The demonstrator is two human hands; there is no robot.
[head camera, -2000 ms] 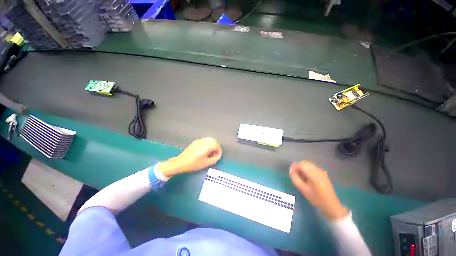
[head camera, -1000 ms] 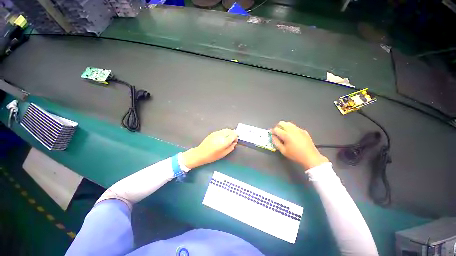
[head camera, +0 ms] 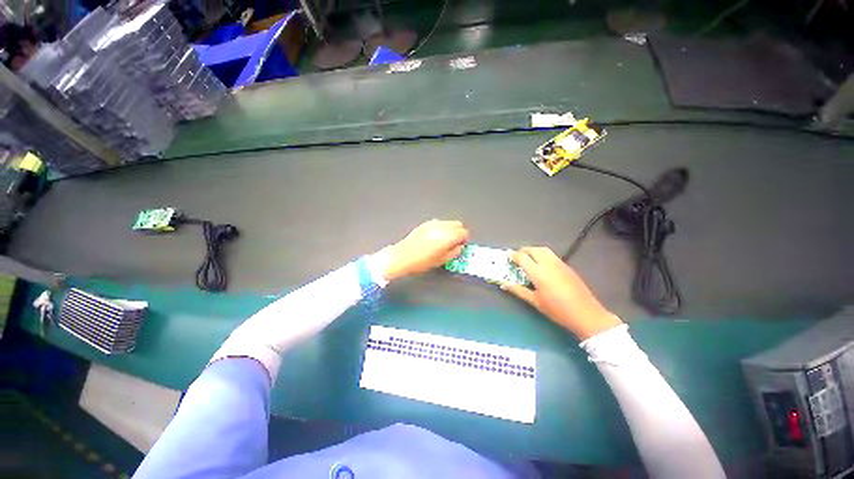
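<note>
A power supply board [head camera: 489, 265] lies green solder side up on the dark conveyor in front of me. My left hand [head camera: 428, 247] grips its left end. My right hand [head camera: 554, 288] grips its right end, with the fingertips over the edge. Its black power cord [head camera: 589, 228] runs from behind my right hand to a coil at the right. I cannot tell if a small pad is between my fingers. The white pad sheet [head camera: 449, 373] with rows of dark marks lies flat on the green ledge nearer to me.
Another board [head camera: 155, 220] with a cord is at the left of the belt. A yellow component-side-up board [head camera: 568, 147] is at the back right. Striped spare sheets [head camera: 101, 320] stand at the left. A grey metal machine [head camera: 807, 400] with a red display is at the right. Tray stacks [head camera: 122, 84] are at the far left.
My view has turned. Two seconds ago both hands were off the board; one second ago they had come to its ends, and they still hold it. More green now shows on its face.
</note>
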